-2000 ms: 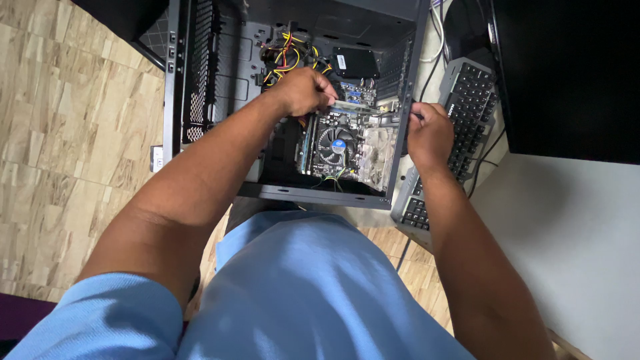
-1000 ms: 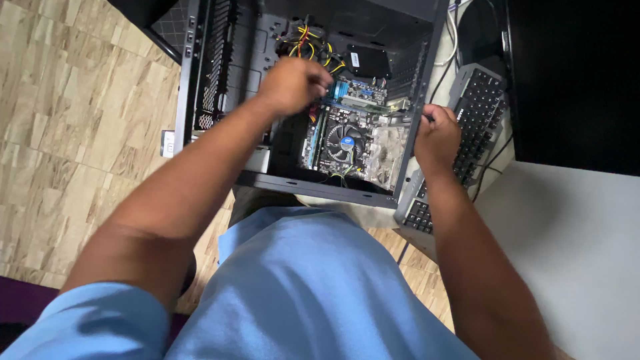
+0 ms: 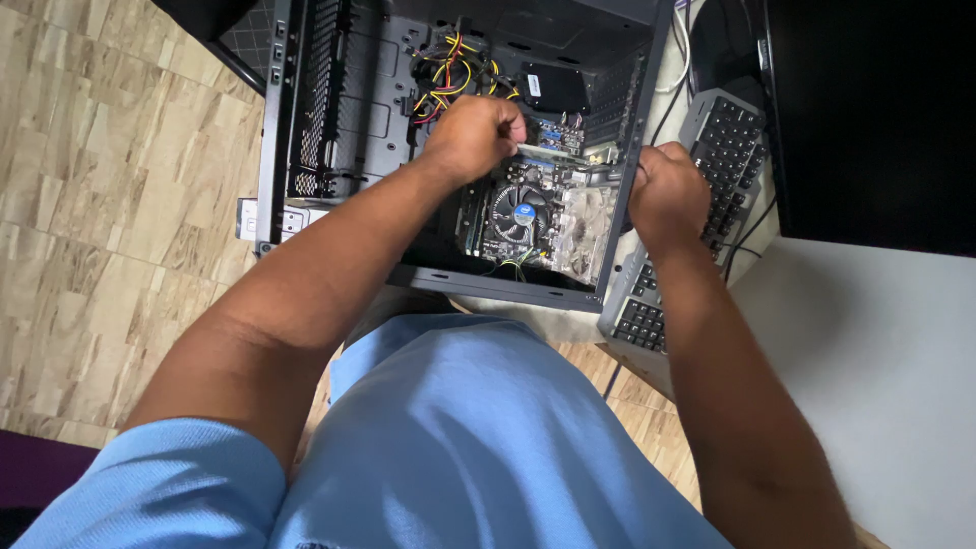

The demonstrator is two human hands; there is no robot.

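My left hand (image 3: 476,137) reaches into an open black computer case (image 3: 488,279), its thumb and fingertips on the end of a thin expansion card (image 3: 550,153). The card lies above the motherboard (image 3: 560,136), toward the case's rear panel. Just below it is a CPU cooler fan (image 3: 523,213) with a blue hub; a clear, crumpled-looking plastic piece (image 3: 585,229) sits to its right. My right hand (image 3: 669,191) is at the outside of the rear panel, its fingers curled against the edge; what they grip there is hidden.
Yellow, red and black power cables (image 3: 454,72) bunch inside the case beside a black drive (image 3: 555,88). A grey-framed keyboard (image 3: 724,164) lies right of the case, partly behind my right hand. A dark monitor (image 3: 877,122) stands at the far right. Thin cables run between.
My left hand was lifted off the card, blurred, one second ago; now its fingertips are at the card's end again. My right hand stays by the rear panel.
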